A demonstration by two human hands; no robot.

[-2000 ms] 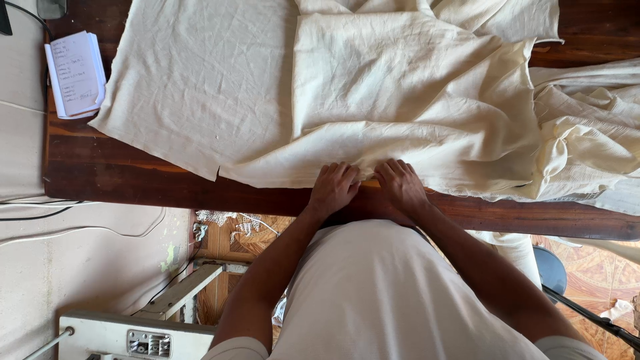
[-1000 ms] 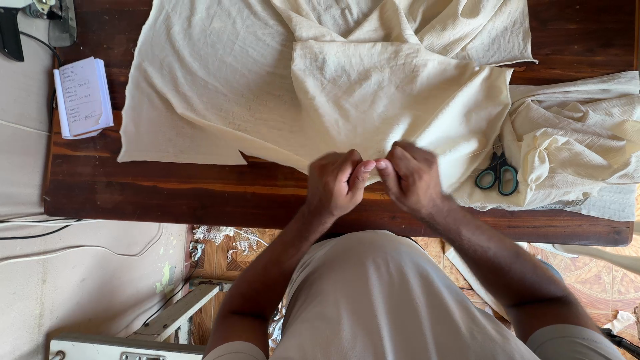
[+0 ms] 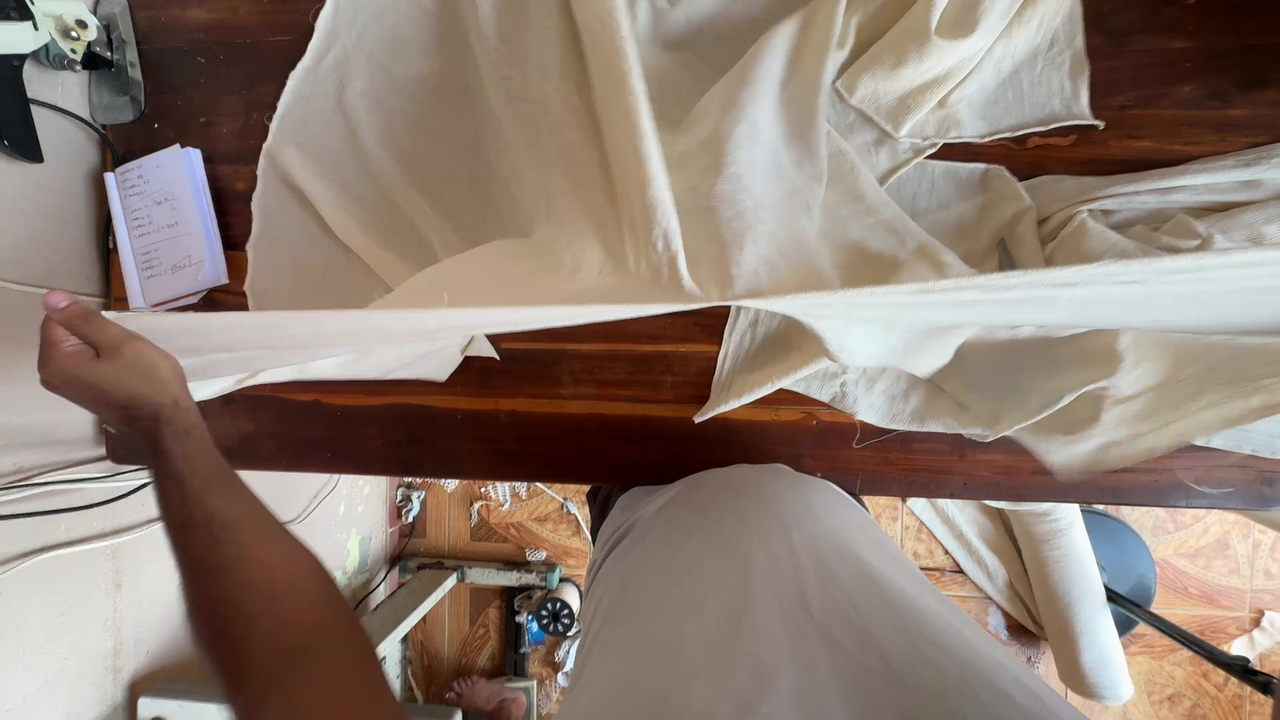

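A large cream cloth (image 3: 470, 160) lies in folds over a dark wooden table. My left hand (image 3: 115, 365), at the far left past the table's end, is closed on the cloth's edge, thumb on top. From there the edge runs taut across the view to the right side, with a notched flap hanging below it on the left and looser folds below it on the right. Out of the frame is my right hand. The scissors from the earlier view do not show now.
At the table's left end lies a notepad with handwriting (image 3: 165, 230). Beyond it, top left, is part of a machine (image 3: 70, 40). The table's front edge (image 3: 600, 460) meets my body. Below are a cloth roll (image 3: 1070, 600), a thread spool (image 3: 557, 610), a metal frame and cables.
My hands were close together at the cloth's near edge. The left has moved far left with the edge, and the right has gone out of view. The cloth edge is now pulled straight.
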